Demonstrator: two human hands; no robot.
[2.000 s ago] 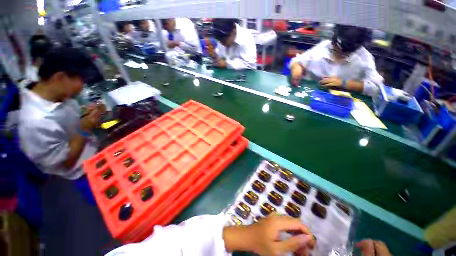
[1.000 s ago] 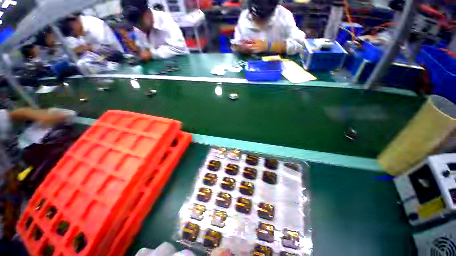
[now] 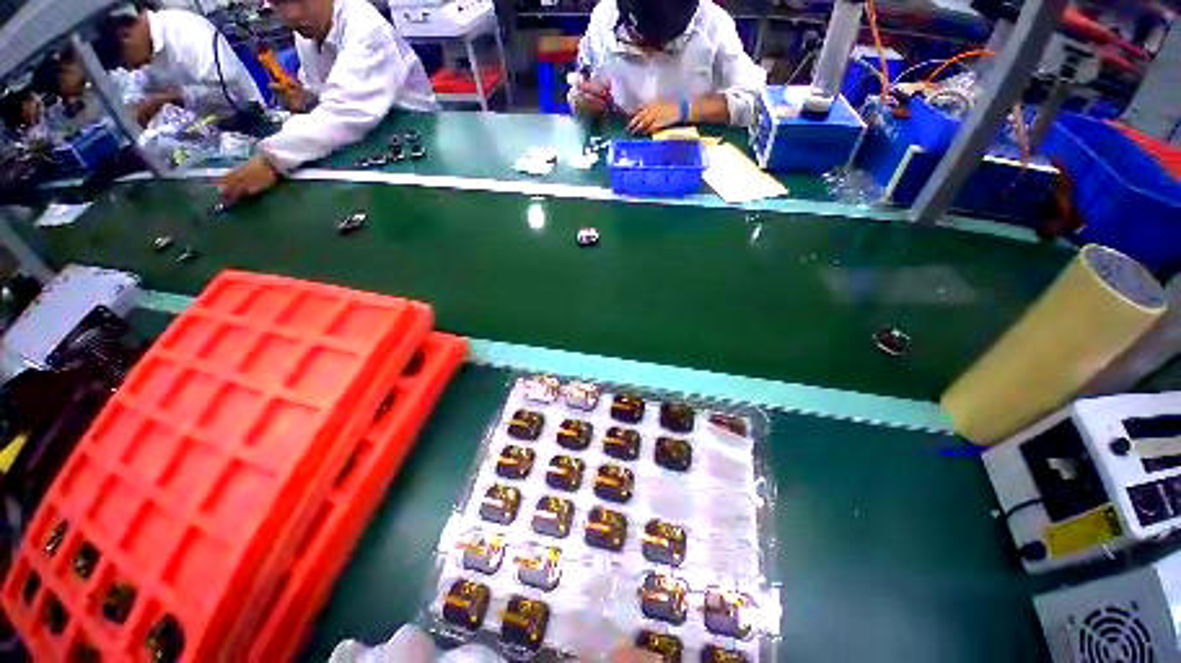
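The clear blister tray (image 3: 764,518) lies flat in front of me on the green bench. Several black watch housings with gold insides (image 3: 605,527) sit in its pockets; some look silvery, and pockets at the right side are bare. Pale, blurred fingertips, apparently my left hand (image 3: 395,645), show at the bottom edge by the tray's lower left corner. A skin-coloured fingertip, apparently my right hand (image 3: 635,654), shows at the bottom edge over the tray. Both hands are almost wholly cut off, so what they hold is hidden.
Stacked red-orange trays (image 3: 266,339) stand left, some pockets filled. The green conveyor (image 3: 725,279) runs beyond, with scattered units (image 3: 891,341). A yellow roll (image 3: 1056,343), white tape dispenser (image 3: 1081,473) and fan-fitted box (image 3: 1114,635) stand right. People in white work across the belt near a blue bin (image 3: 657,168).
The view has swung right and down from the first frame. My hands have dropped to the bottom edge, mostly out of the picture. A person across the belt now reaches onto it at the left.
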